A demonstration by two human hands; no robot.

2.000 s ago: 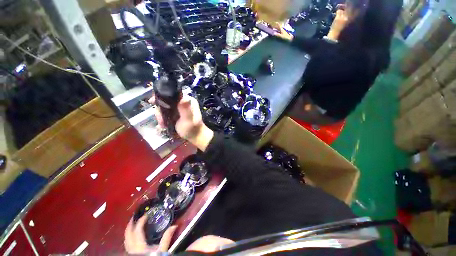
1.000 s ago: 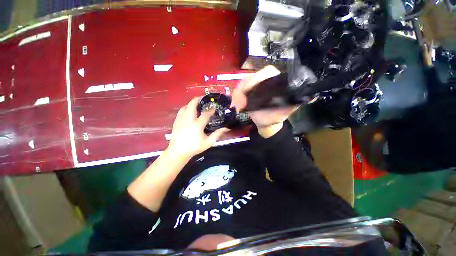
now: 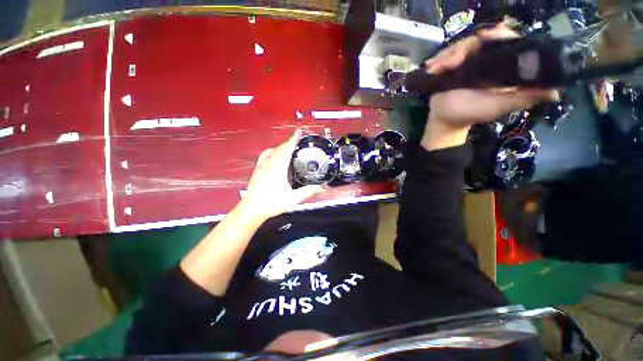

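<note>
Three round black housings with silvery inner parts stand in a row on the red mat. My left hand holds the leftmost housing between thumb and fingers. The middle housing and the right housing sit beside it. My right hand is shut on a black electric screwdriver, held level and slightly blurred. Its tip end is at the small light box with a metal mechanism, probably a screw feeder; the exact contact is unclear.
A heap of loose housings lies right of the mat. A brown carton stands below the bench edge. Another person's dark sleeve is at the far right, near a red object. The floor is green.
My right hand has moved the screwdriver from the housings up and right to the small light box. My left hand stays at the leftmost housing. Earlier, the view was turned further right.
</note>
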